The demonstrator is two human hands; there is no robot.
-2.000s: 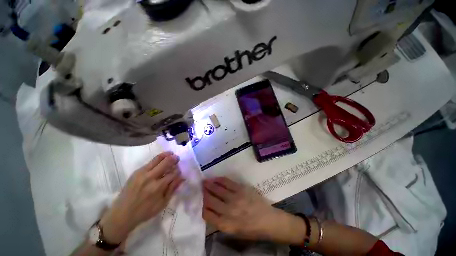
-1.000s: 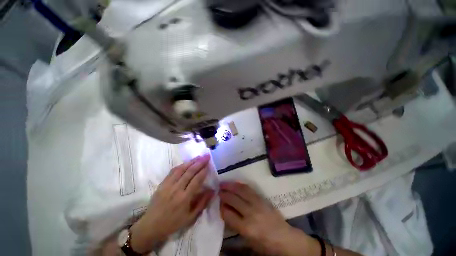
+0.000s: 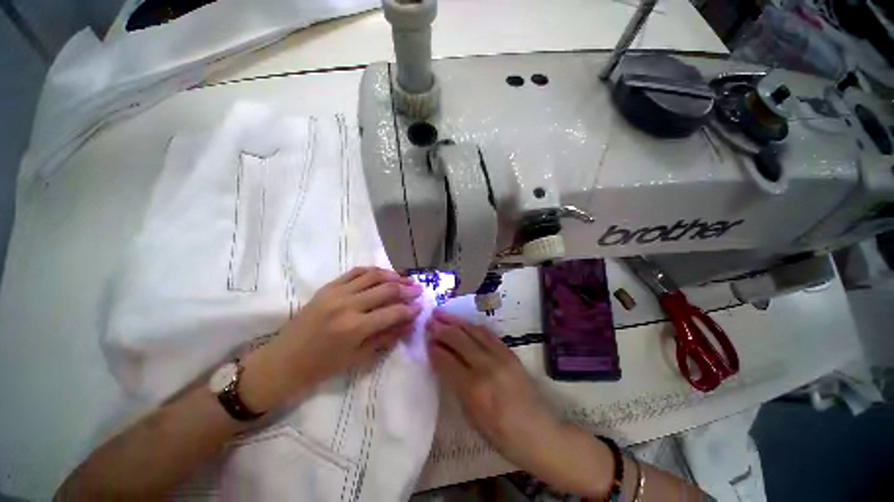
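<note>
A white garment piece with dark double topstitching lies left of the needle and hangs toward the front edge. My left hand lies on it with bent fingers, fingertips at the lit needle area. My right hand is at the garment's right edge, its fingertips close to the left ones and pinching the edge. The white sewing machine marked "brother" stands over the work. Its presser foot area is brightly lit and partly hidden by glare and my fingers.
A smartphone with a purple screen lies right of the needle. Red-handled shears and a small brown tab lie beside it. A faint ruler scale runs along the front edge. More white cloth lies behind at left.
The view has shifted and turned, showing more of the machine's top and the table behind. Both hands have stayed at the needle, and my right fingertips are now closer to it.
</note>
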